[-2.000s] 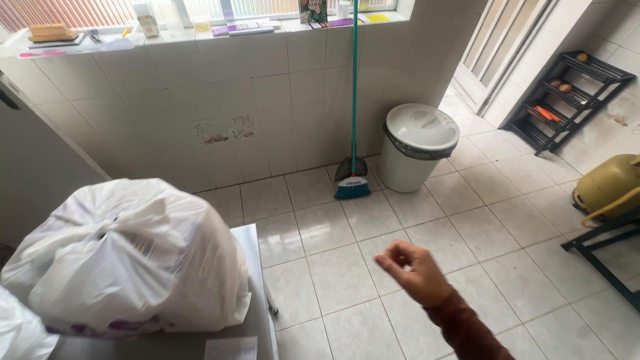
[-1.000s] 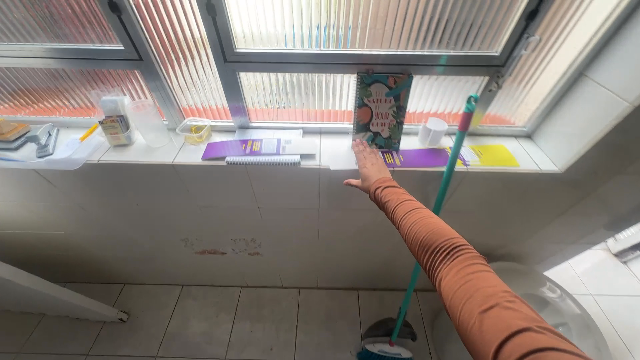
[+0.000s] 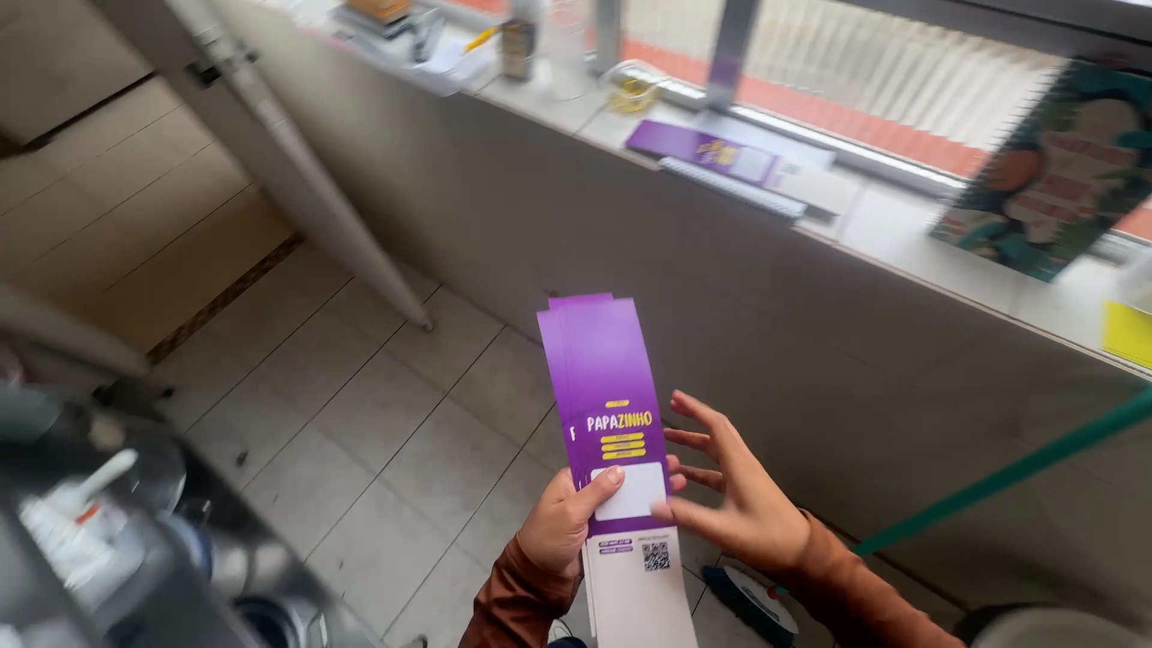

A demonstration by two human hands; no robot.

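Observation:
My left hand (image 3: 571,517) holds a small stack of long purple and white printed paper strips (image 3: 605,360), its thumb on top over a white box. The strips are slightly fanned and bear writing and a printed code. My right hand (image 3: 733,490) is at the stack's right edge with its fingers apart, the thumb tip at or near the paper; contact is hard to tell. Another purple printed strip (image 3: 666,144) lies on the tiled windowsill (image 3: 886,225) above, by a spiral-bound pad (image 3: 733,187).
A spiral notebook (image 3: 1048,171) leans against the window at right. A broom with a green handle (image 3: 999,472) slants at lower right, near a bin (image 3: 1048,630). A cluttered dark counter (image 3: 270,540) is at lower left, and a door edge (image 3: 333,207) stands at upper left.
Purple strips are now in my left hand, which was out of view before. My right hand, earlier reaching to the sill by the notebook, is now beside them. The view has turned left and down.

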